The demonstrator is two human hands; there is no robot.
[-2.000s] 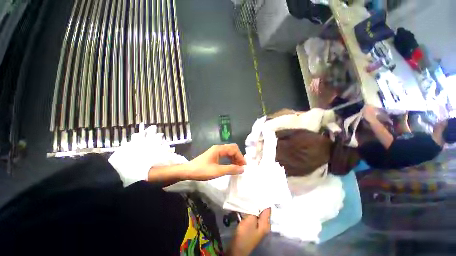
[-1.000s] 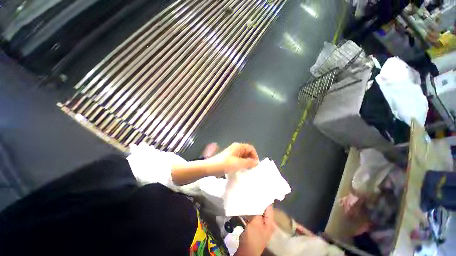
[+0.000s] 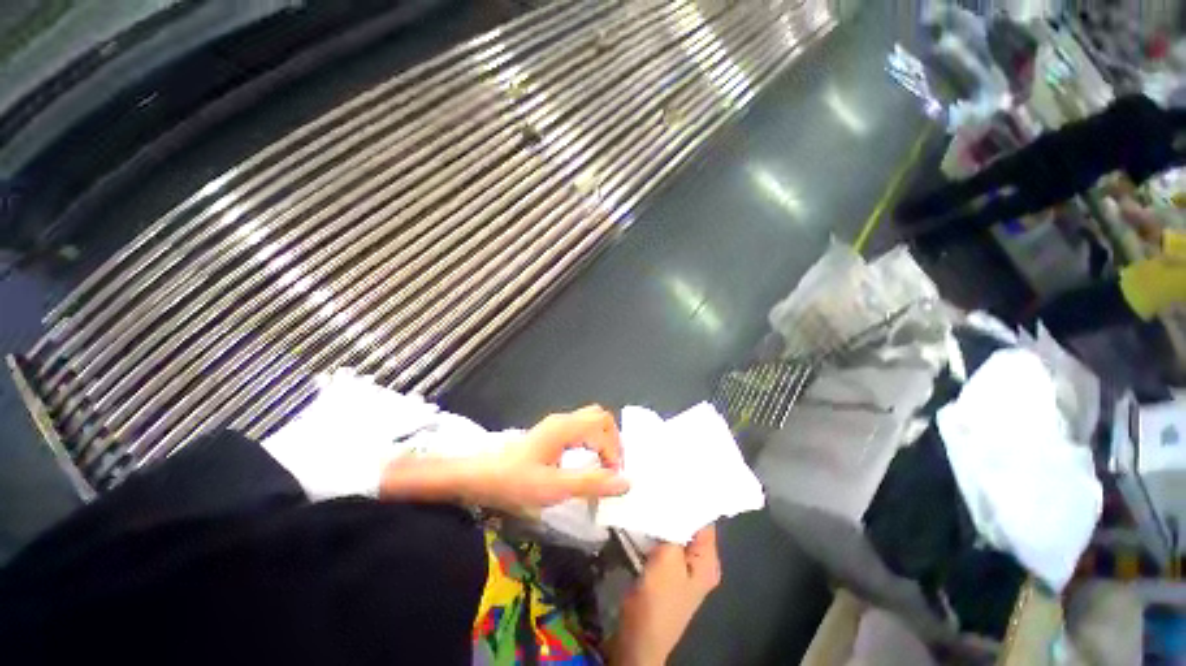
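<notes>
My left hand [image 3: 572,462] is bare, its fingers curled and pinching the left edge of a white folded fabric stack, which looks like a curtain heading [image 3: 683,471]. My right hand [image 3: 670,586] grips the lower edge of the same stack from below. The stack fans out to the right of my fingers. More white sheer fabric [image 3: 351,436] hangs over my left forearm. A thin, shiny piece shows beside my right hand; I cannot tell what it is.
A long rack of steel tubes [image 3: 390,195] lies to the left, with its end bar [image 3: 50,423] nearest me. Grey floor with a yellow line runs beside it. A wire basket [image 3: 765,393], a grey covered box, and a white bundle [image 3: 1021,455] stand to the right. A dark-sleeved person is farther back.
The view has swung away from the brown and cream curtain towards the rack and aisle. Both hands still hold the white stack, which has stayed in front of me.
</notes>
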